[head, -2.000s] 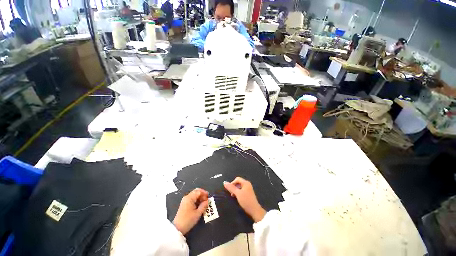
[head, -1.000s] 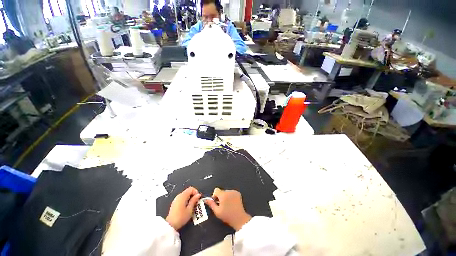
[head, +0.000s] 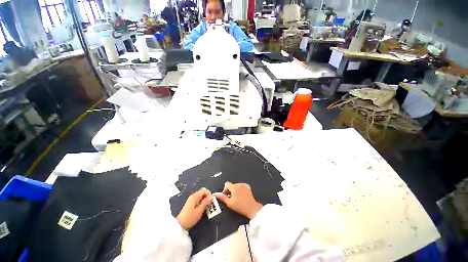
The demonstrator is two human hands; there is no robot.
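Note:
A pile of black fabric pieces [head: 226, 166] lies on the pale table in front of me. A white label [head: 213, 208] with dark lettering is on the top piece. My left hand [head: 196, 205] is at the label's upper left edge, thumb and fingertips pinched together. My right hand [head: 239, 198] is at its upper right, fingers curled and fingertips close to my left ones. What the fingertips hold is too small to tell; no tool can be made out. A small pale scrap [head: 217, 174] lies on the fabric above my hands.
Another stack of black pieces [head: 92, 192] with a label lies at the left, beside a blue crate [head: 25, 188]. A white sewing machine [head: 220, 87] stands behind the work, with a small black box [head: 215, 132] and an orange-red thread cone [head: 298, 110]. A person in blue sits behind.
My fingertips have stayed at the label's top edge, my right hand now a little higher. The view has shifted slightly, showing more of the blue crate.

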